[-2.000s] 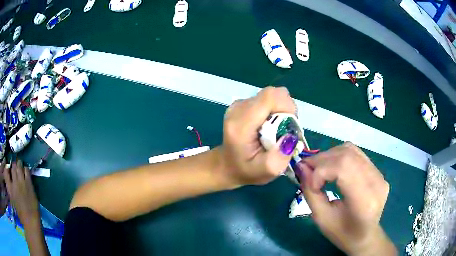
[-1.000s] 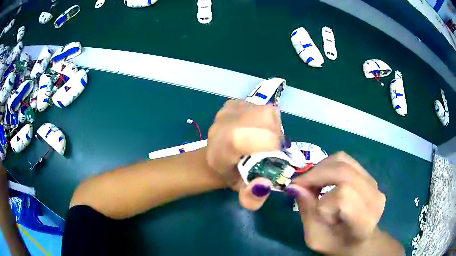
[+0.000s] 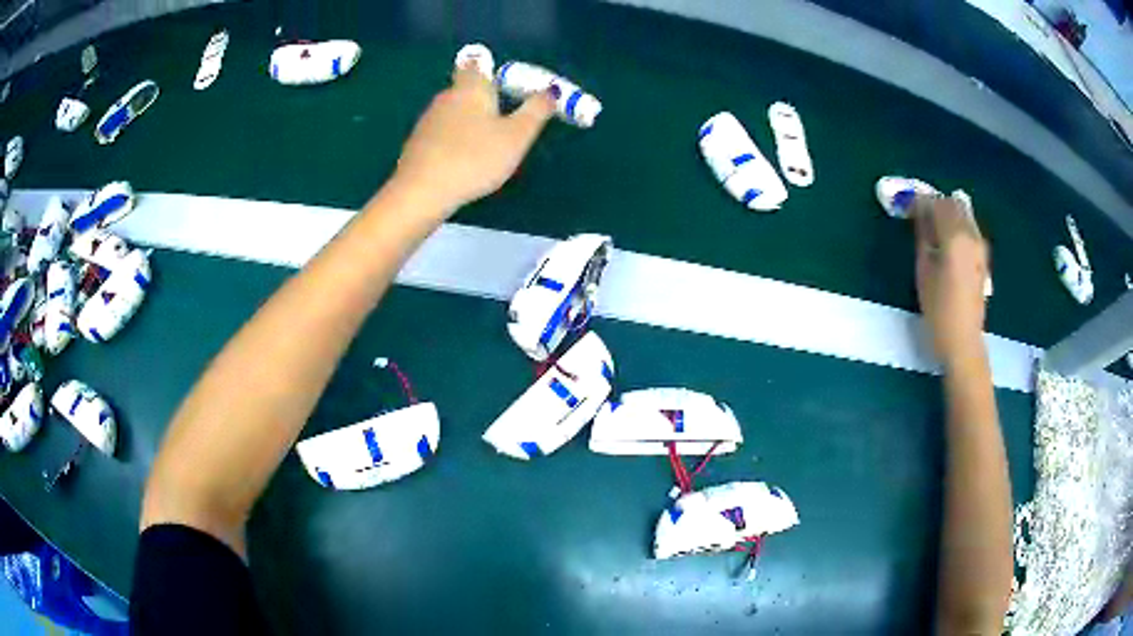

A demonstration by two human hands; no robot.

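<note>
My left hand reaches over the far side of the belt, thumb and index finger apart. The index finger touches a small white piece, and the thumb touches a white-and-blue car body. My right hand is at the far right, over another car body and a narrow white piece beside it. Its fingertips are partly hidden, so its grip is unclear. Nearer lie several shells, including one on the pale strip and one with red wires below it.
A heap of shells lies at left. More shells and a base plate lie on the far side. The pale strip crosses the belt. Small white parts are heaped at the right edge. A post stands at far right.
The shell and wire plug are no longer in my hands. My left hand has moved far and left, my right hand far and right. The other person's hand at left has gone from view.
</note>
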